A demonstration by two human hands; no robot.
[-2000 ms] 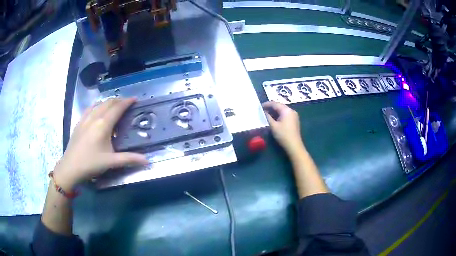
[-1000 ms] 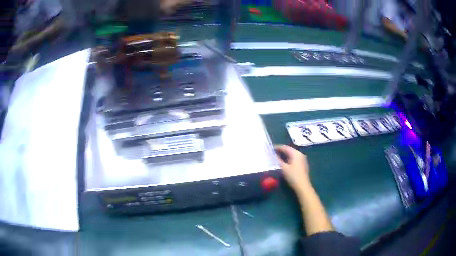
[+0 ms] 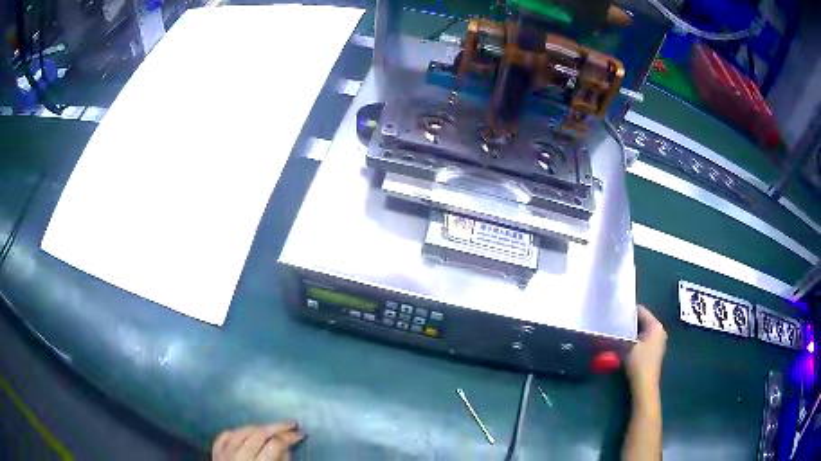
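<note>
A dark three-ring panel (image 3: 491, 144) lies in the fixture (image 3: 486, 207) on the benchtop machine (image 3: 342, 234), with the orange-copper machine head (image 3: 540, 67) over it. My right hand (image 3: 646, 347) is at the machine's front right corner, beside the red button (image 3: 605, 361); its fingertips are partly hidden by the corner, so I cannot tell what they touch. My left hand (image 3: 257, 443) is at the bottom edge, cut off by the frame, with fingers bent over the green bench; I see nothing in it. A labelled block (image 3: 482, 243) sits in front of the fixture.
A white sheet (image 3: 202, 153) lies left of the machine. Three-ring panels (image 3: 716, 308) lie at the right, and more behind. A thin metal rod (image 3: 475, 416) and a cable (image 3: 519, 419) are before the machine. A red object (image 3: 738, 94) stands at the back right.
My view has swung left. The fixture with its panel has moved back under the machine head, uncovering the labelled block. My left hand has left the panel and come to the bottom edge.
</note>
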